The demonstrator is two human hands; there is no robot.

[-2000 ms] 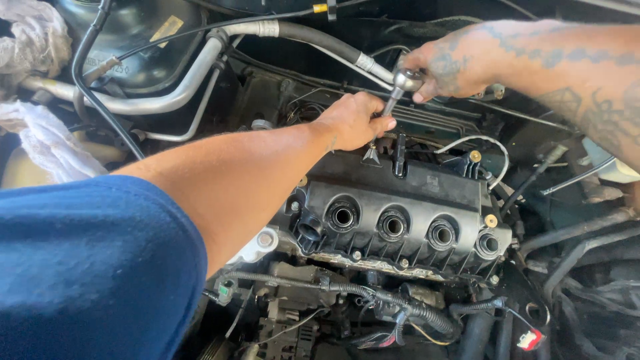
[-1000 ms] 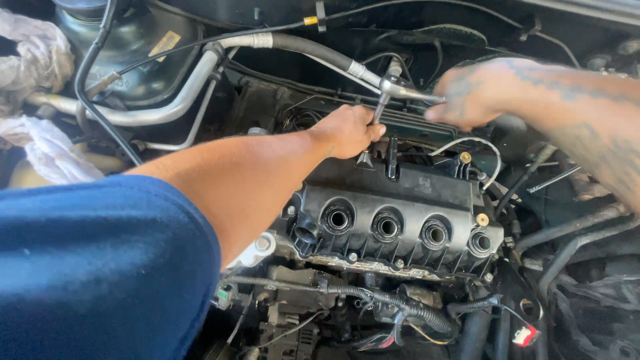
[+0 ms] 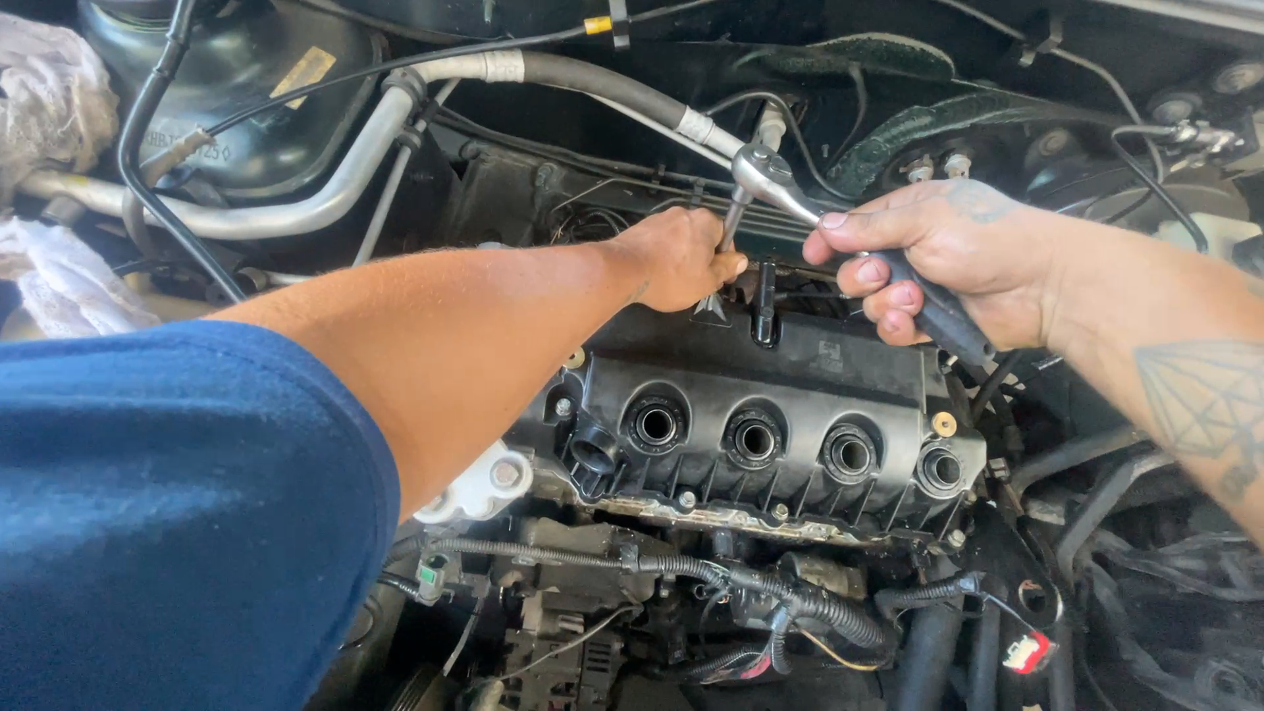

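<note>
A ratchet wrench [image 3: 773, 180] with a dark handle stands above the rear of a black plastic engine valve cover [image 3: 760, 370]. My right hand [image 3: 938, 262] is closed around its handle, thumb near the neck. Below the ratchet's head a metal extension [image 3: 734, 219] points down, and my left hand [image 3: 681, 259] grips it. The lower end of the extension is hidden behind my left fingers and the cover's rear edge. Several round spark plug wells, one of them here [image 3: 755, 440], line the front of the cover.
A metal pipe with a rubber hose section [image 3: 602, 84] arches behind my hands. White cloths [image 3: 59, 276] lie at the left. A corrugated wiring harness [image 3: 691, 568] crosses in front of the engine, with a red and white connector [image 3: 1029, 652] at the right.
My right hand and the ratchet's handle have swung toward the front of the engine; the handle pointed more to the right one second ago. My left hand stays at the extension.
</note>
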